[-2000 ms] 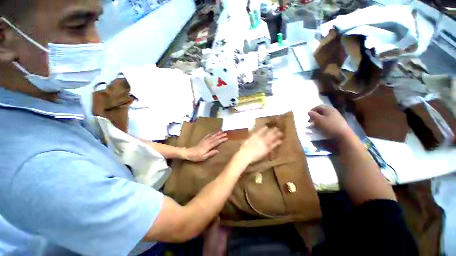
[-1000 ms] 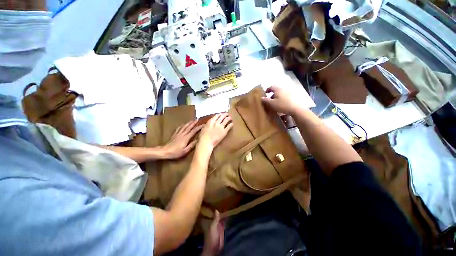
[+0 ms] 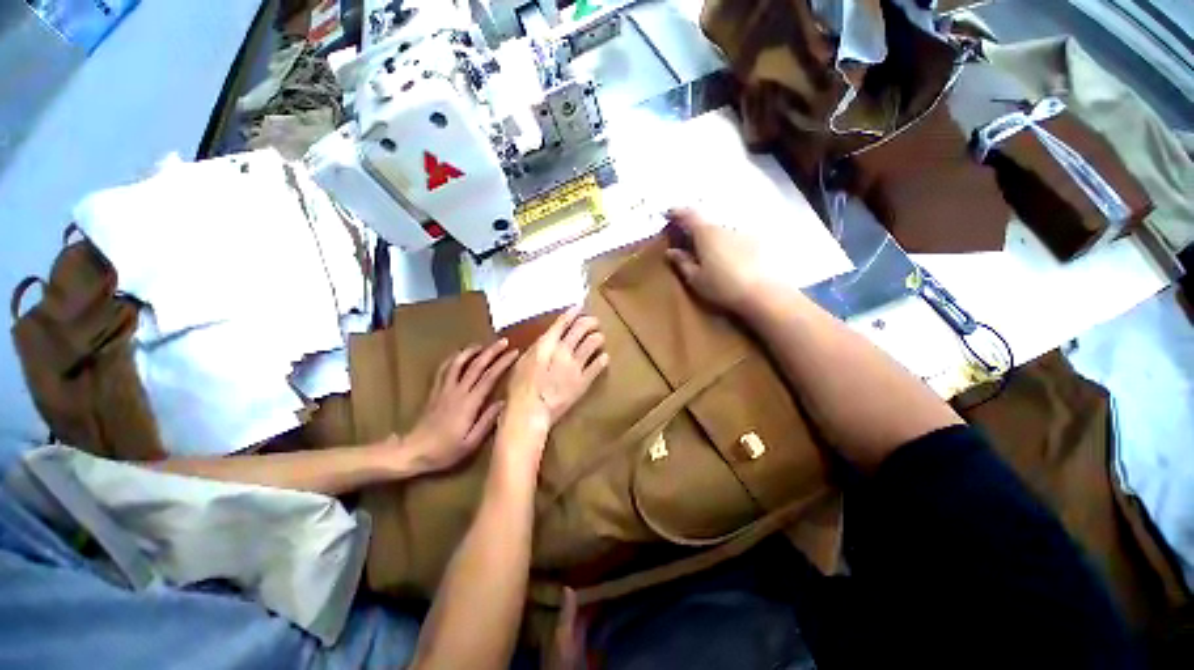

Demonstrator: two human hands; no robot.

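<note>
A brown bag body panel (image 3: 615, 452) lies across the front table edge and over the lap. It has a rounded pocket, two gold fittings and a long strap (image 3: 642, 425). My right hand (image 3: 711, 262) pinches the panel's upper right corner. My left hand (image 3: 567, 639) is at the bottom edge of the picture, at the panel's lower edge; most of it is hidden, so its grip is unclear. Another person's two hands press flat on the panel, beside a reddish-brown patch (image 3: 534, 327) at its top edge that they partly cover.
A white sewing machine head (image 3: 426, 151) with a yellow frame (image 3: 560, 217) stands behind the panel. White sheets (image 3: 216, 282) and brown bags (image 3: 85, 347) lie left. Brown pieces (image 3: 923, 190), a tied bundle (image 3: 1067, 177) and dark snips (image 3: 945, 308) with a looped cord lie right.
The view has shifted down and closer. My right hand has moved from the table onto the panel's upper right corner. The other person's right hand has moved left to the patch.
</note>
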